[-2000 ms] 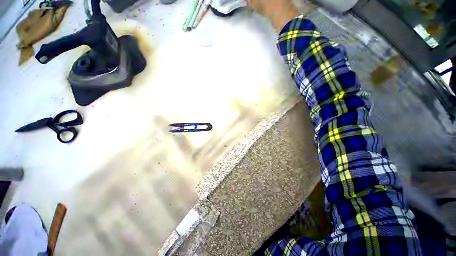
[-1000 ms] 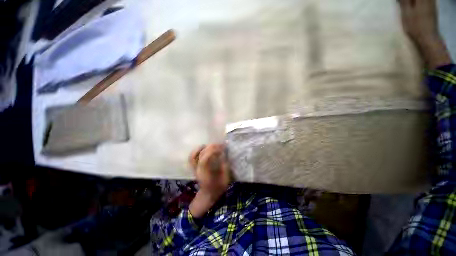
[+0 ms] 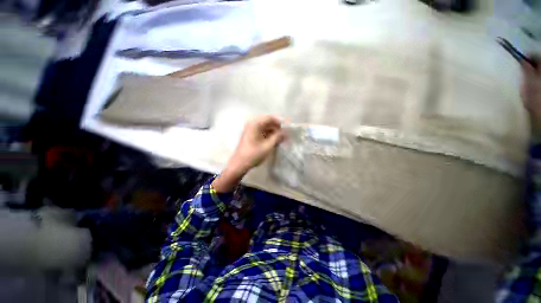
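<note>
A long speckled grey-beige sleeve lies along the table's near edge, its narrow end towards the middle. A whitish strip shows on that end's upper edge. My left hand is at the narrow end's corner, thumb and fingers pinched on the cloth; the fingertips are blurred. My right hand is cut off by the right picture edge. Dark thread snips stick out of it, pointing up and left, above the sleeve's far side. The right fingers are mostly out of the picture.
On the cream table cloth, a folded grey-beige piece lies at left. A brown wooden ruler lies behind it, partly under pale lavender cloth. The table's near edge slants down to the right.
The view has swung from the iron and shears to the table's left part. My left hand has come into view and moved up to the sleeve corner. My right hand now holds the snips.
</note>
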